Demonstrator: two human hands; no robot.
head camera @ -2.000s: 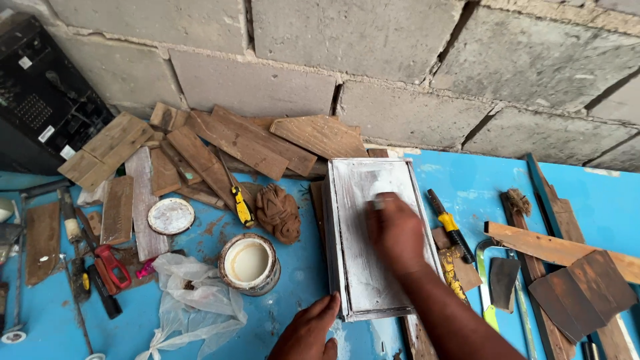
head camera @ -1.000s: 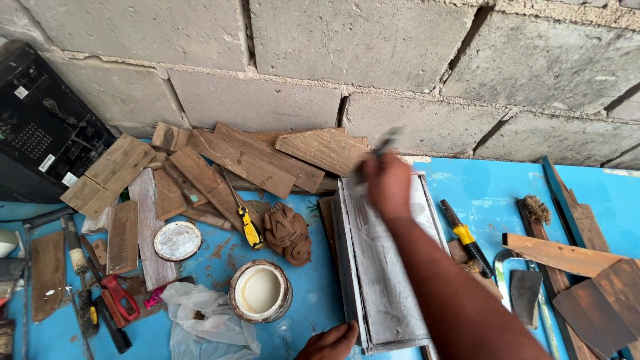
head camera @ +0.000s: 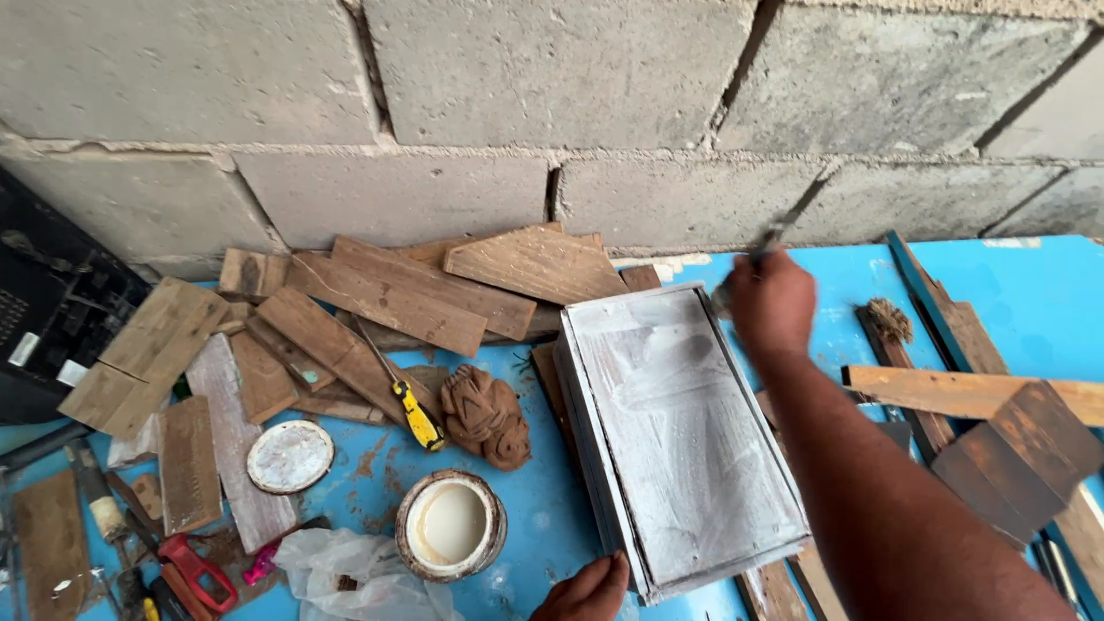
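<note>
A rectangular wooden box (head camera: 690, 431), streaked with thin white paint, lies on the blue tabletop. My left hand (head camera: 591, 591) touches its near left corner, fingertips against the edge. Beyond the box's far right edge, my right hand (head camera: 772, 297) grips a brush, blurred, its dark handle pointing up and its bristles low beside the box. Left of the box stands an open round pot of white paint (head camera: 451, 526); its paint-smeared lid (head camera: 291, 456) rests farther left. A yellow-handled screwdriver (head camera: 417, 417) and a lump of brown clay (head camera: 486, 417) are behind the pot.
Wood offcuts (head camera: 388, 297) are piled along the concrete block wall (head camera: 466, 198). A clear plastic bag (head camera: 354, 573) and red-handled tool (head camera: 197, 573) lie at near left, a black case (head camera: 52, 302) at far left. Boards (head camera: 975, 392) and dark wooden pieces (head camera: 1018, 461) are at right.
My right hand has moved from over the box's top to beyond its right edge, still with the brush. My left hand stays at the box's near left corner.
</note>
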